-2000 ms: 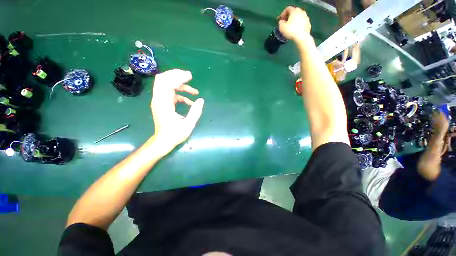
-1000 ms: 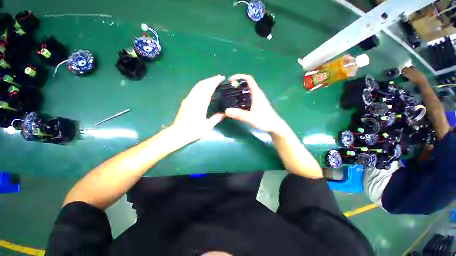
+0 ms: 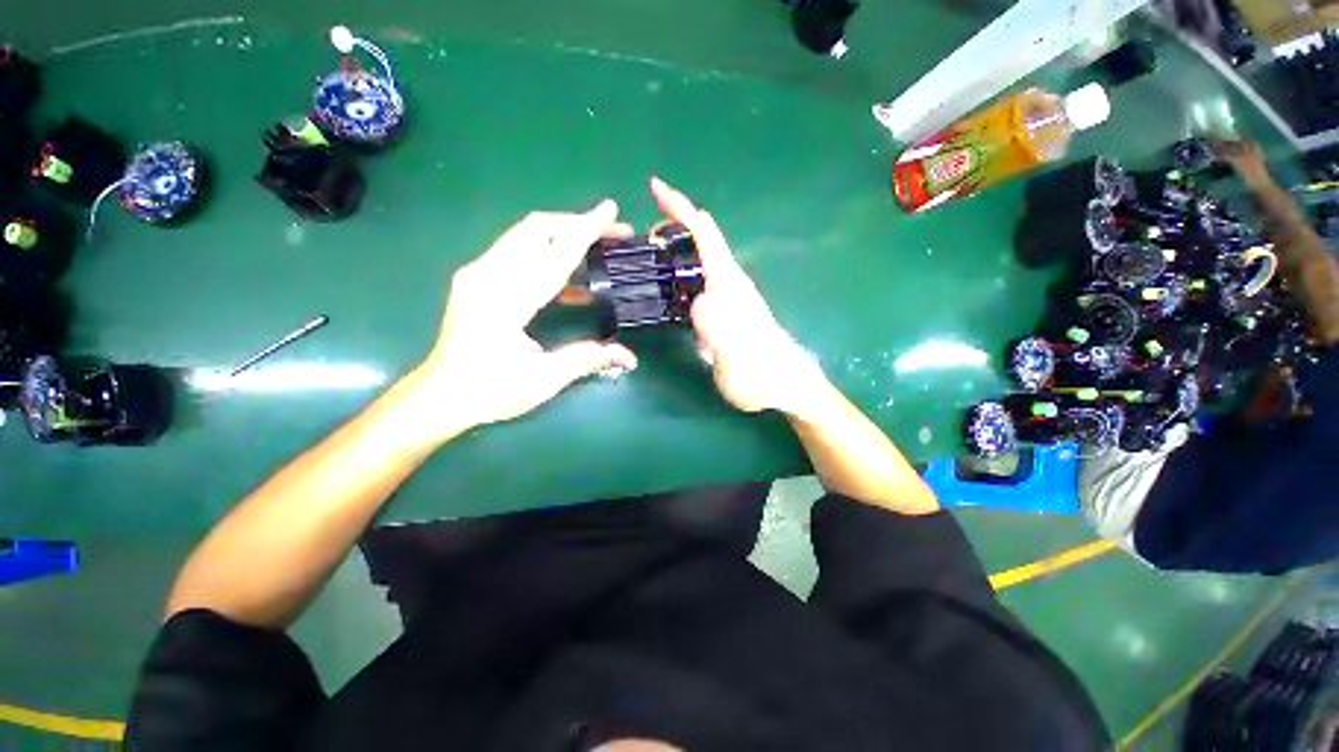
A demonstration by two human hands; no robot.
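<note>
A black ribbed housing [image 3: 640, 282] is held between my two hands above the green bench top [image 3: 485, 140]. My left hand [image 3: 514, 316] is at its left end, with the fingers behind it and the thumb apart below. My right hand [image 3: 739, 326] is against its right end, with the fingers pointing up. The right end of the housing is partly hidden by my right hand. Both hands are bare.
Blue speckled discs with white leads [image 3: 357, 106] lie beside black housings [image 3: 311, 176] at left. A thin grey rod [image 3: 279, 344] lies nearer. An orange drink bottle [image 3: 987, 149] and piled units [image 3: 1123, 316] are at right, beside another person's arm [image 3: 1286, 232].
The view has shifted, so bench things sit further left or higher. The housing is now turned with its ribbed side in view, and my left thumb has moved away from it.
</note>
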